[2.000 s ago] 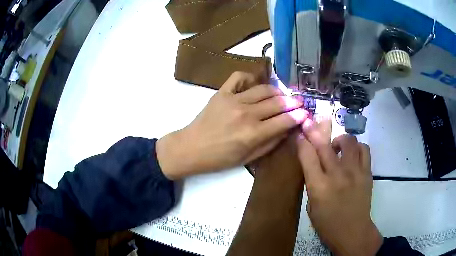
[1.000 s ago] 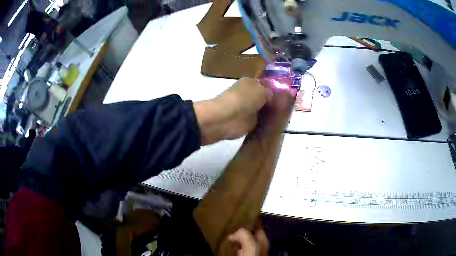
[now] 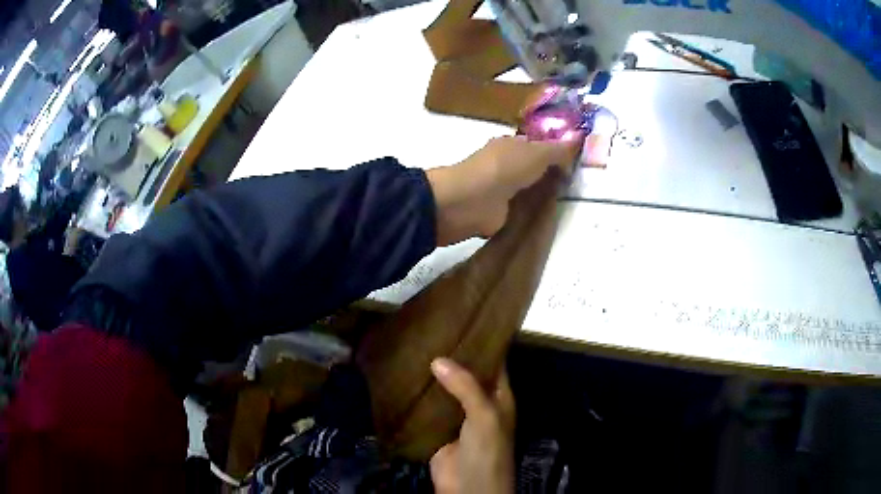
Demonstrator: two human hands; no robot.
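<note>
The brown fabric band [image 3: 464,309] runs from the lit needle area down over the table's front edge. Another length of it lies folded behind the needle. My left hand [image 3: 497,183] holds the band close in front of the presser foot; its fingertips are partly hidden. My right hand [image 3: 478,425] grips the band's lower part below the table edge, thumb on top. The sewing machine head [image 3: 628,29] stands over the work. The pink needle light [image 3: 553,123] hides the needle and foot.
A phone [image 3: 787,150] and a small grey bar [image 3: 722,114] lie on the right of the white table [image 3: 667,260]. An orange-copper rectangle [image 3: 597,151] is right of the needle. Dark thin tools lie at the far right. A cluttered side bench [image 3: 208,125] stands at left.
My right hand has moved from beside the needle down to the band's lower part. My left hand has drawn into a closer grip. The view has shifted, showing more of the right table and front edge.
</note>
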